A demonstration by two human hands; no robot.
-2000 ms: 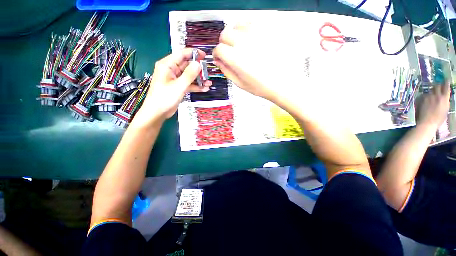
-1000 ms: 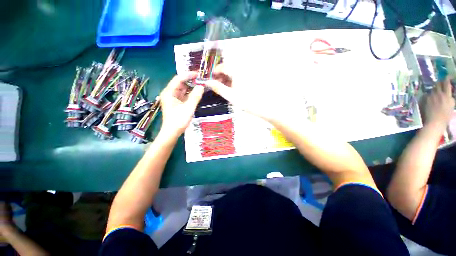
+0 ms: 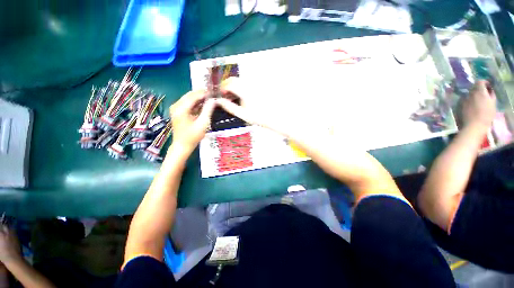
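My left hand (image 3: 190, 119) and my right hand (image 3: 232, 106) meet over the left end of the white wire tray (image 3: 315, 84). Between their fingertips is a connector, mostly hidden and blurred, with several wires (image 3: 227, 72) standing up from it. My left hand grips it; my right fingertips touch it or its wires, which I cannot tell apart. Dark red wires (image 3: 213, 76) lie behind the hands. Black wires (image 3: 225, 122) lie just below them. Bright red wires (image 3: 235, 152) lie nearest me. Yellow wires (image 3: 297, 148) show beside my right forearm.
Wired connectors (image 3: 119, 121) are heaped on the green mat at left. A blue bin (image 3: 149, 32) stands behind them, a grey tray (image 3: 13, 143) at far left. Red-handled scissors (image 3: 345, 57) and part-wired connectors (image 3: 431, 115) lie on the tray. A co-worker's hand (image 3: 479, 107) is at right.
The view has shifted, showing more of the blue bin and the grey tray. The connector, earlier seen side-on, is now held with its wires pointing away from me. Both hands stay together.
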